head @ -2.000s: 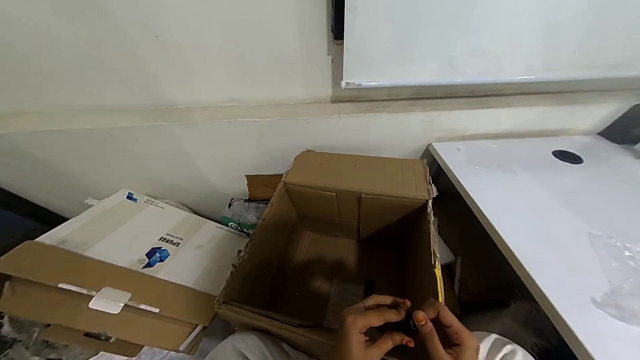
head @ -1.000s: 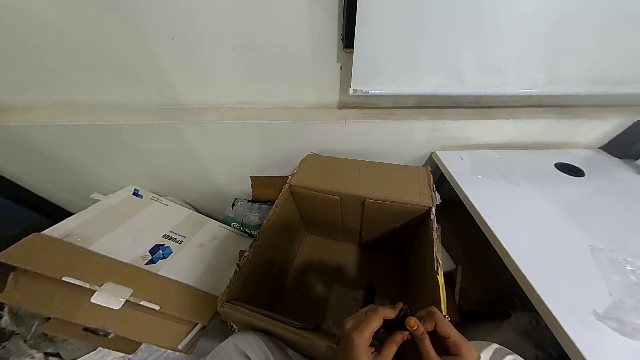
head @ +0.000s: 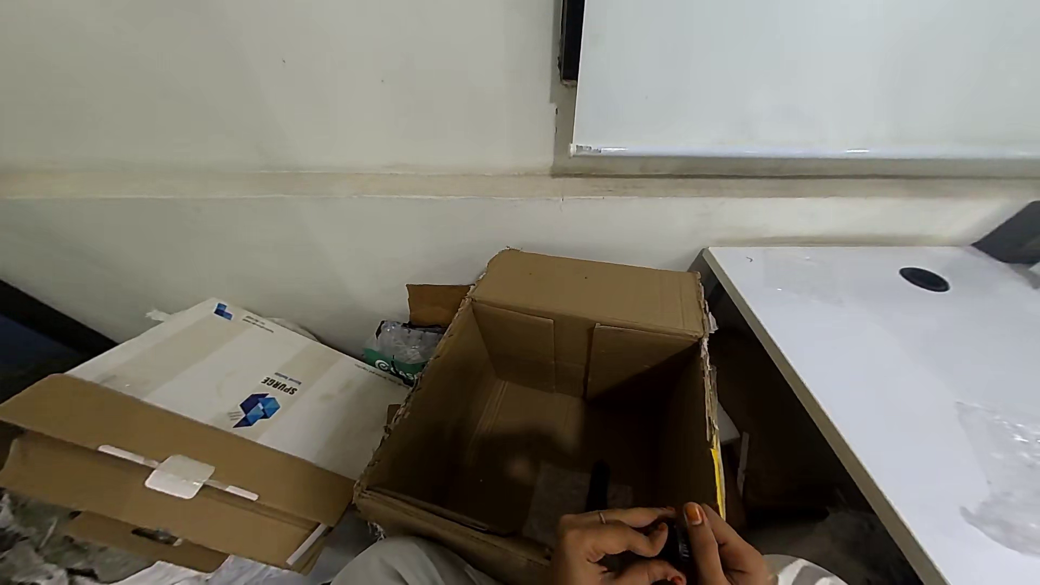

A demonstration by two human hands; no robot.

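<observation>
At the bottom, right of centre, my left hand [head: 605, 548] and my right hand [head: 719, 548] meet with fingers curled around a small black object [head: 673, 546]. What it is cannot be told, as the fingers hide most of it. A dark, narrow piece [head: 599, 486] sticks up just beyond my left hand; whether it joins the held object is unclear. Both hands are over the near right corner of an open cardboard box [head: 589, 292], which has ragged edges and a pale flat piece [head: 561, 496] on its floor.
A white table [head: 894, 357] with a cable hole and clear plastic [head: 1007, 471] stands at right. To the left lies a white and brown carton [head: 325, 406], with plastic packaging [head: 405, 345] between it and the box. A whiteboard [head: 796, 81] hangs on the wall behind.
The fingers have shifted around the small black object, and both hands stay close together at the box's near right corner.
</observation>
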